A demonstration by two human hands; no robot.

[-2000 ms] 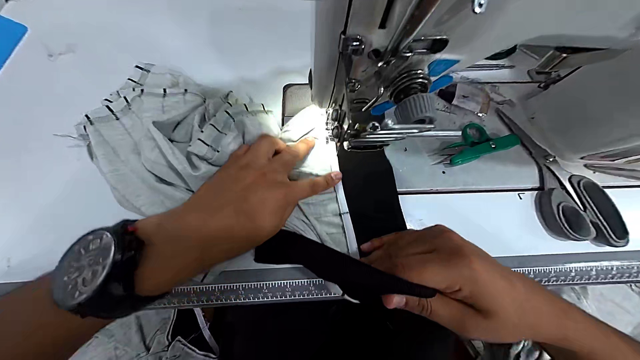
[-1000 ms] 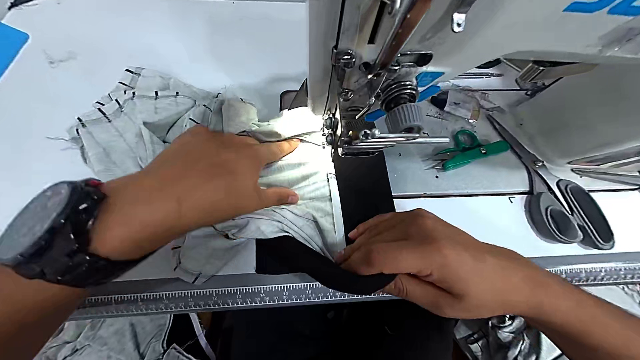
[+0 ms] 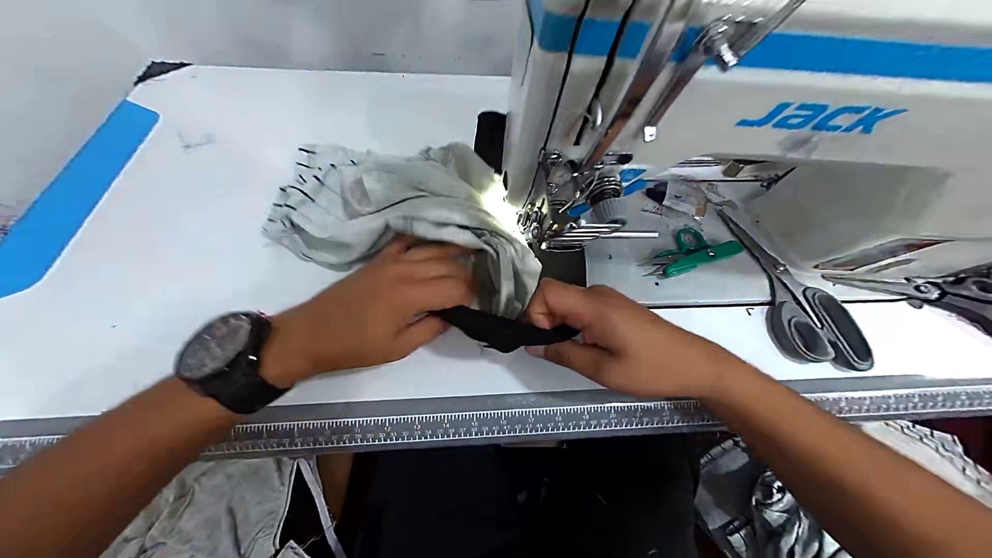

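A light grey fabric piece with black dashes [image 3: 372, 198] lies bunched on the white table, its right end beside the needle area of a Jack sewing machine [image 3: 775, 101]. A black fabric strip [image 3: 504, 332] runs along its near edge. My left hand [image 3: 380, 302], below the watch, grips the grey fabric and the strip's left end. On the strip's right end, my right hand [image 3: 604, 329] pinches with thumb and fingers, close to the grey fabric. The lamp lights the cloth at the presser foot [image 3: 533, 221], where the needle itself cannot be made out.
Green thread snips [image 3: 701, 257] and grey-handled scissors [image 3: 806, 310] lie right of the needle area, with another metal tool [image 3: 926, 288] farther right. A measuring scale [image 3: 465, 426] runs along the table's front edge. More grey fabric [image 3: 209, 508] hangs below it.
My left hand has come off the flat cloth by the needle and now grips its near edge. The grey fabric is more bunched. The view has shifted, showing more of the machine.
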